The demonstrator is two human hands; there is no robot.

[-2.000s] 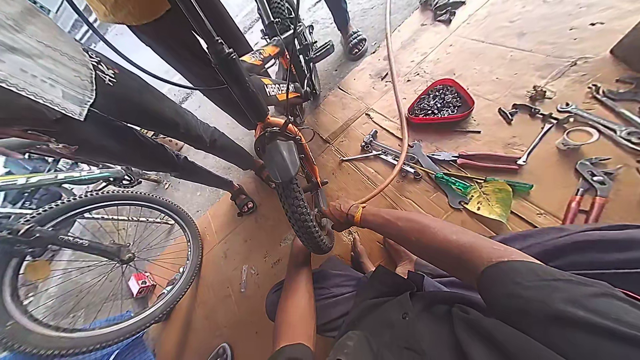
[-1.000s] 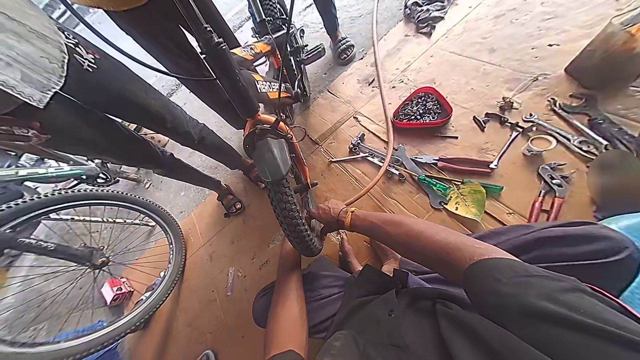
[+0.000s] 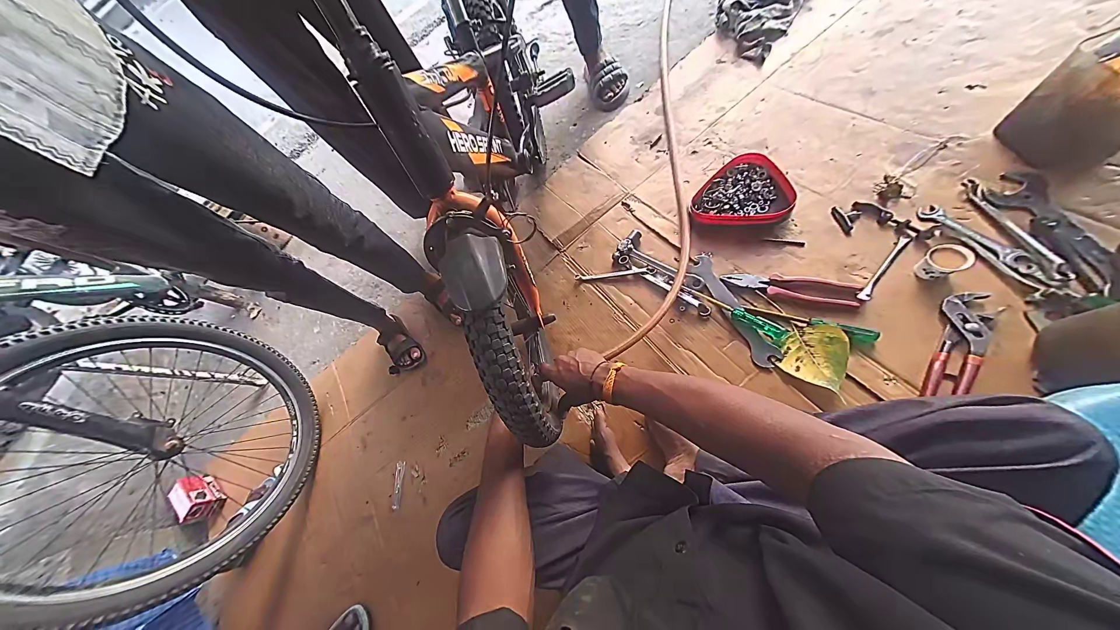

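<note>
An orange and black bicycle [image 3: 477, 144] stands in front of me, its knobby front tyre [image 3: 507, 376] pointing down toward my lap. My right hand [image 3: 573, 376], with an orange band at the wrist, is at the right side of this wheel, close to the end of a tan air hose [image 3: 678, 262]. What its fingers grip is too small to tell. On the other side, my left forearm [image 3: 497, 542] reaches up to the bottom of the tyre, which hides my left hand. A black front mudguard [image 3: 472, 269] sits above the tyre.
Cardboard [image 3: 350, 490] covers the ground. To the right lie a red tray [image 3: 744, 219] of small metal parts, red-handled pliers [image 3: 814, 290], a green screwdriver [image 3: 759, 325], water-pump pliers [image 3: 958, 346], spanners [image 3: 989, 241] and a leaf [image 3: 815, 357]. At left are another bicycle wheel [image 3: 306, 420] and people's legs [image 3: 262, 201].
Both arms stay at the front wheel, with no plain change in my right hand's place. The view has shifted slightly.
</note>
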